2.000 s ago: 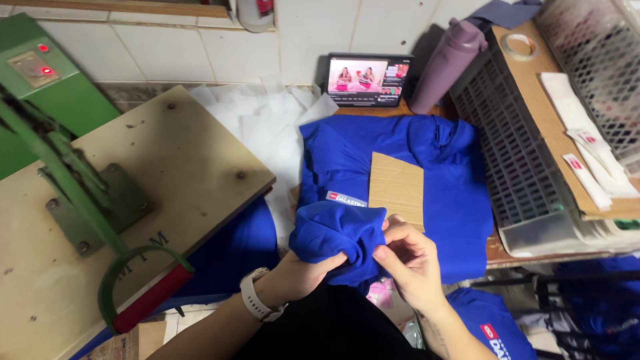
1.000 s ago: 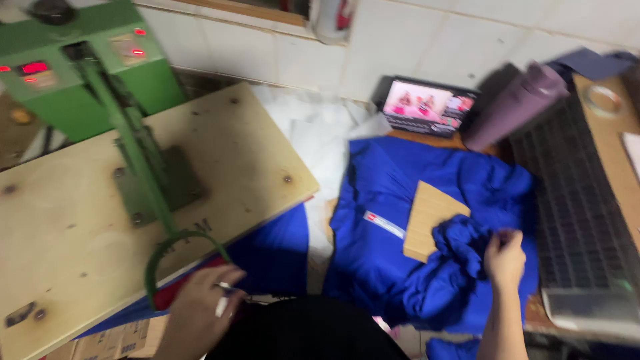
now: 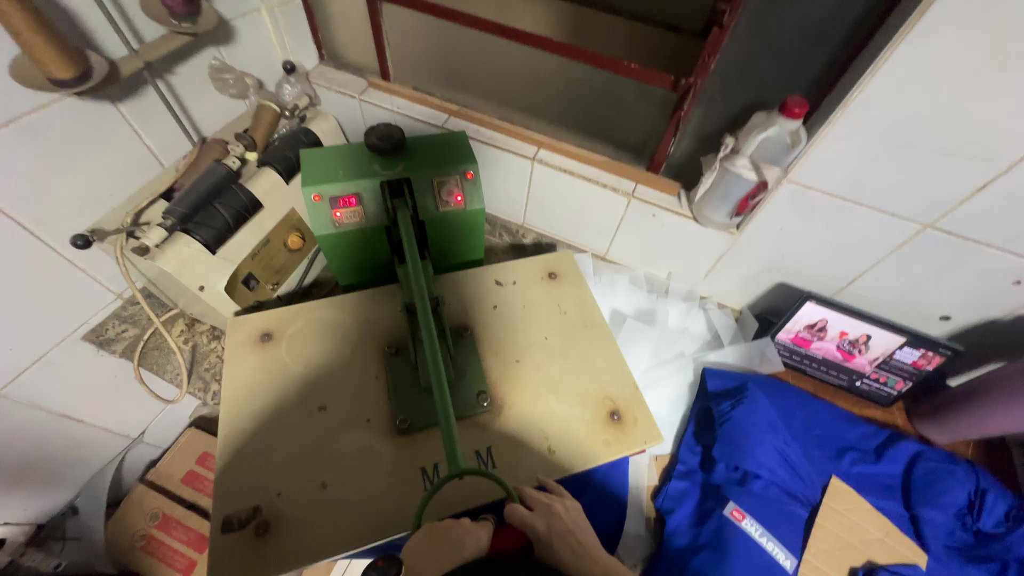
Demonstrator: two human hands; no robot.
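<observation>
Both of my hands are on the red grip of the green lever of a heat press. My left hand closes around its left part, and my right hand lies on its right part. The lever arm runs up to the green press housing, whose red lights and display are lit. Under the lever is the wide pale top board, with blue fabric showing beneath its front right edge. At the right lies a blue garment with a printed label and a cardboard piece on it.
A cream machine with black rollers stands back left, its cable hanging down. Cardboard boxes are at lower left. White sheets lie between press and garment. A tablet leans near a purple bottle. A plastic jug stands by the window.
Two seconds ago both hands held bunched blue fabric over the garment; my right hand has let it go. Both hands have moved left to the press grip. The view has swung left.
</observation>
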